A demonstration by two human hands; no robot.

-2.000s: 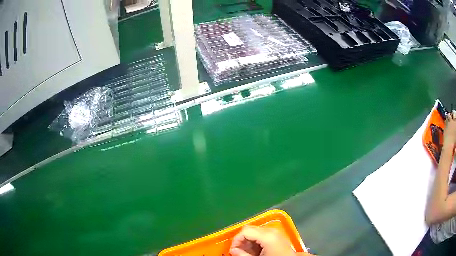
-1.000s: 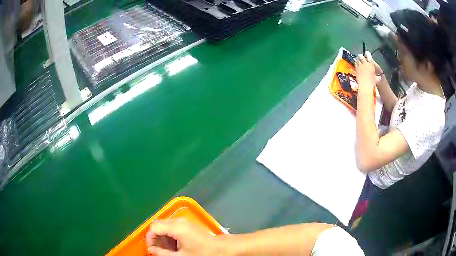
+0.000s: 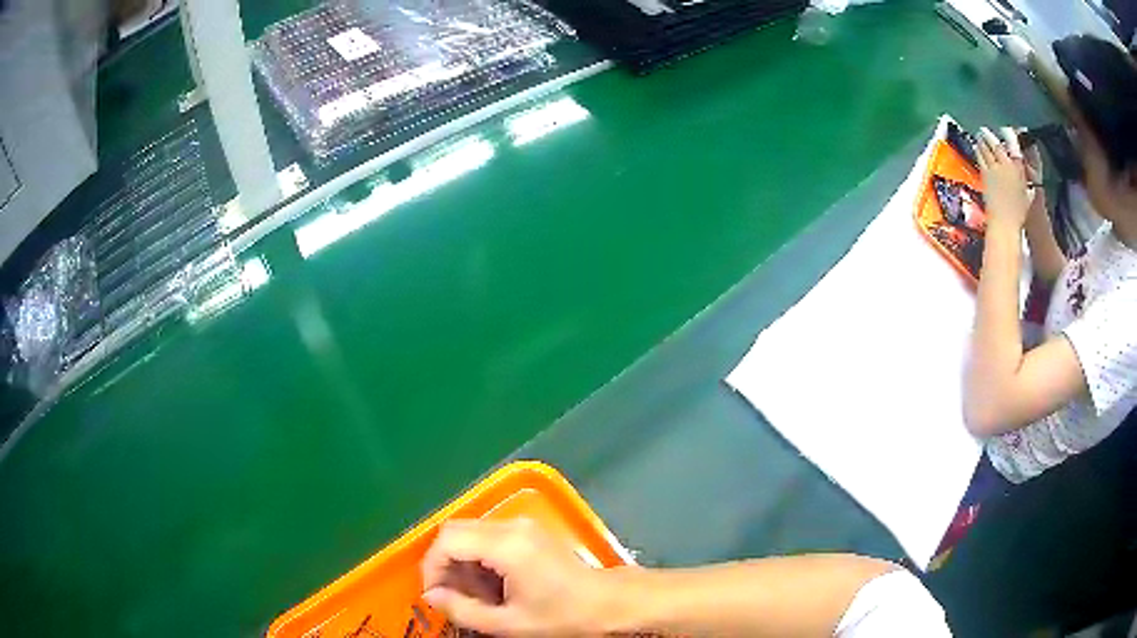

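A bright orange parts tray (image 3: 530,480) lies at the bottom edge of the view, cut off by it. Small dark thin strips, likely side keys (image 3: 362,623), lie loose in it. My right hand (image 3: 518,580) reaches in from the right over the tray, fingers curled down toward the strips. Whether its fingertips hold a strip cannot be seen. A white cuff or sleeve shows on my forearm at the lower right. My left hand is out of the picture.
A shiny green belt (image 3: 499,274) runs beyond the tray. A white sheet (image 3: 860,374) lies at right before a seated person (image 3: 1035,374) working over another orange tray (image 3: 935,224). Clear plastic trays (image 3: 399,75), a pale post (image 3: 231,100) and black trays (image 3: 698,31) stand at the far side.
The view has swung right since the oldest frame, then slightly back left, bringing the seated person into sight. My right hand stays over the tray with its fingers curled.
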